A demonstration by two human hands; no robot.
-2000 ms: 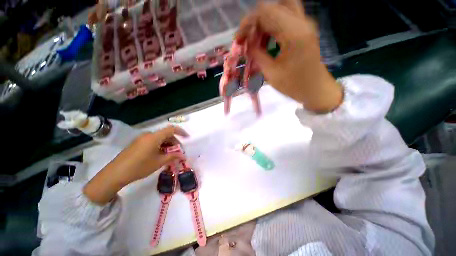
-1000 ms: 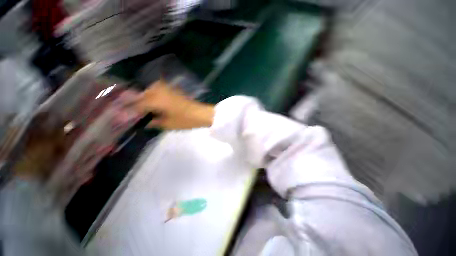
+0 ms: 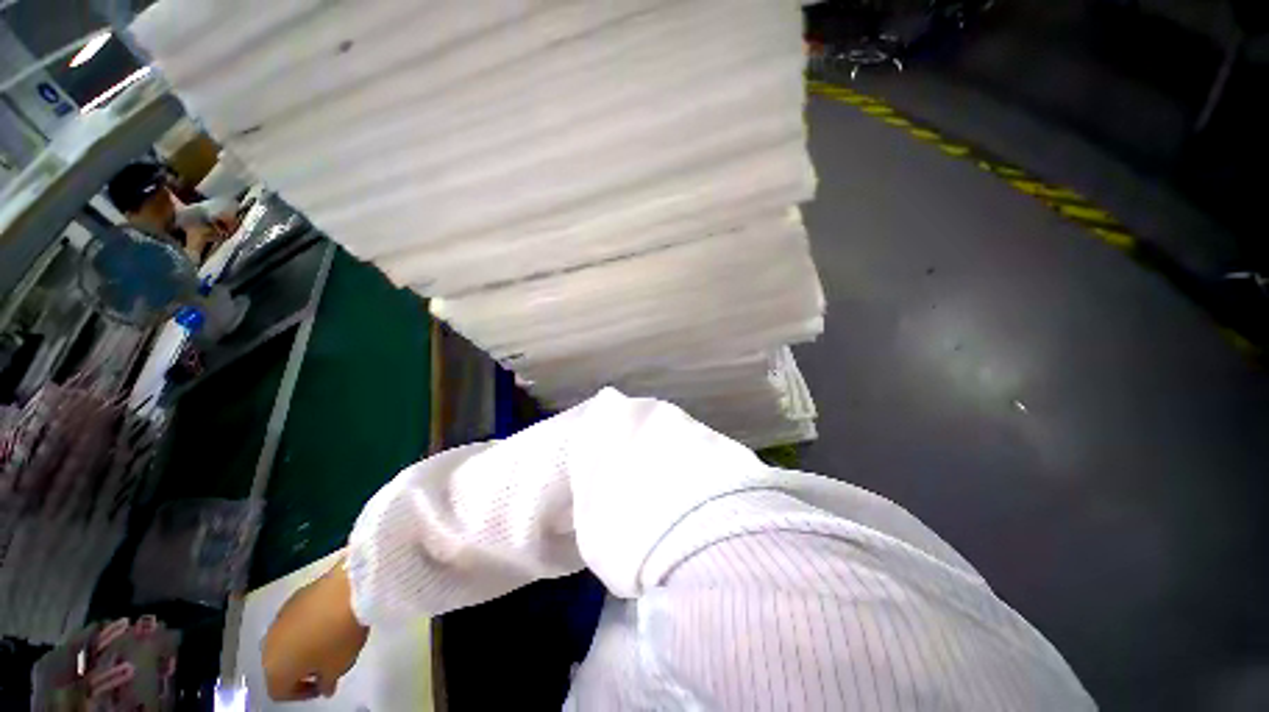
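My right hand (image 3: 317, 637) is low at the left, over the white board (image 3: 404, 665) on the bench, with its fingers curled and partly cut off by the lower view edge. Whether it holds anything cannot be told. My left hand is out of view. Pink watch parts (image 3: 112, 665) lie in a tray-like holder at the lower left corner, small and blurred. The mint-green tool is not in view.
A tall stack of white trays (image 3: 557, 167) stands beside the green bench top (image 3: 355, 403). Blurred pink watches (image 3: 63, 452) sit at the far left, near a clear plastic bag (image 3: 195, 549). A person (image 3: 153, 202) sits further along the line. Grey floor (image 3: 960, 334) lies at right.
The view has swung to the right, onto the tray stack and floor. My right hand has left the pink watches and is now over the board. My left hand has gone out of view.
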